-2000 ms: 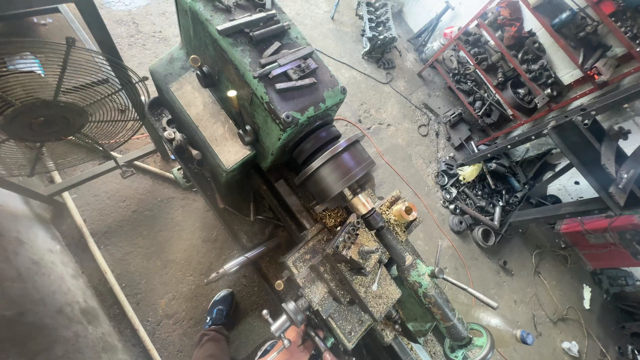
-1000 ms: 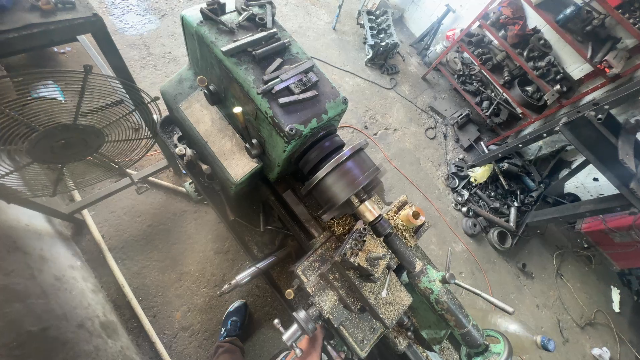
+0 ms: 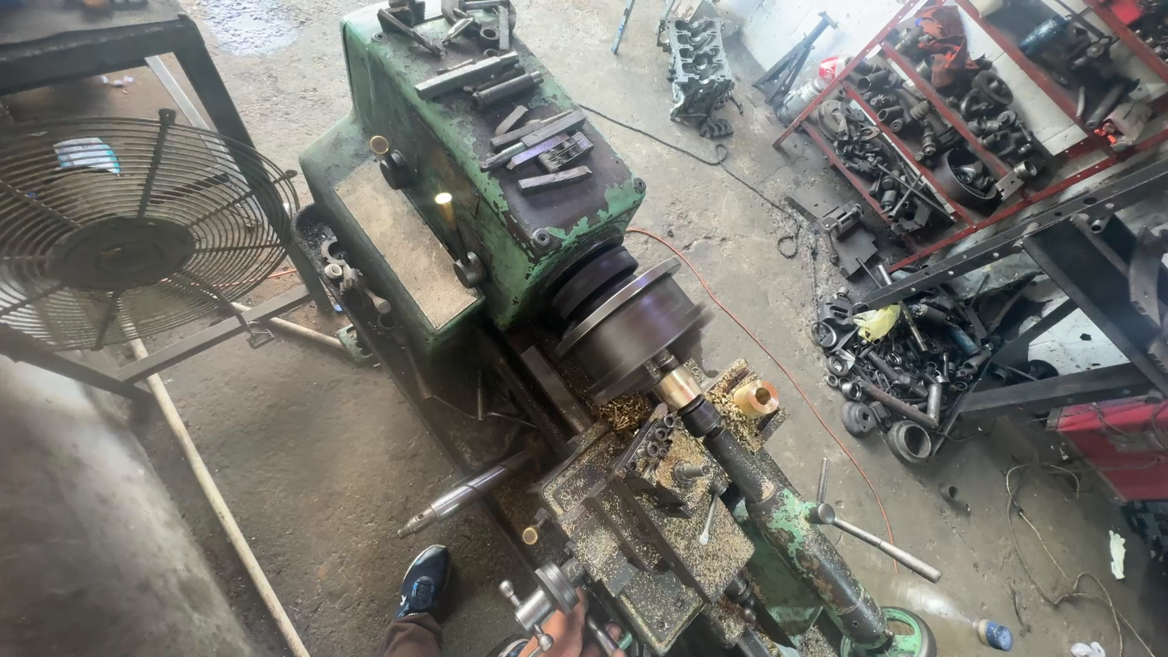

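A green metal lathe [image 3: 438, 155] stands at the middle, its chuck [image 3: 639, 324] blurred as if spinning. A brass workpiece [image 3: 677, 387] sits between the chuck and the tailstock [image 3: 794, 520]. The tool post [image 3: 657, 443] stands beside it on a carriage [image 3: 675, 547] covered in brass chips. A hand [image 3: 570, 630], partly cut off at the bottom edge, is at the handwheel [image 3: 550, 591] and a lever; its grip is mostly hidden. Which hand it is stays unclear, with more skin showing by the lever [image 3: 602, 634]. A flanged brass bushing [image 3: 756, 398] rests behind the tailstock quill.
A caged fan [image 3: 119, 251] stands at left. Loose tool bits [image 3: 547, 151] lie on the headstock. A red rack [image 3: 949, 137] of metal parts, an engine block [image 3: 698, 68] and a heap of parts [image 3: 899, 365] are at right. A shoe [image 3: 424, 581] shows below.
The hand at the handwheel shows a different pose from the earlier frames, and the handwheel's handles have turned. The view has shifted slightly.
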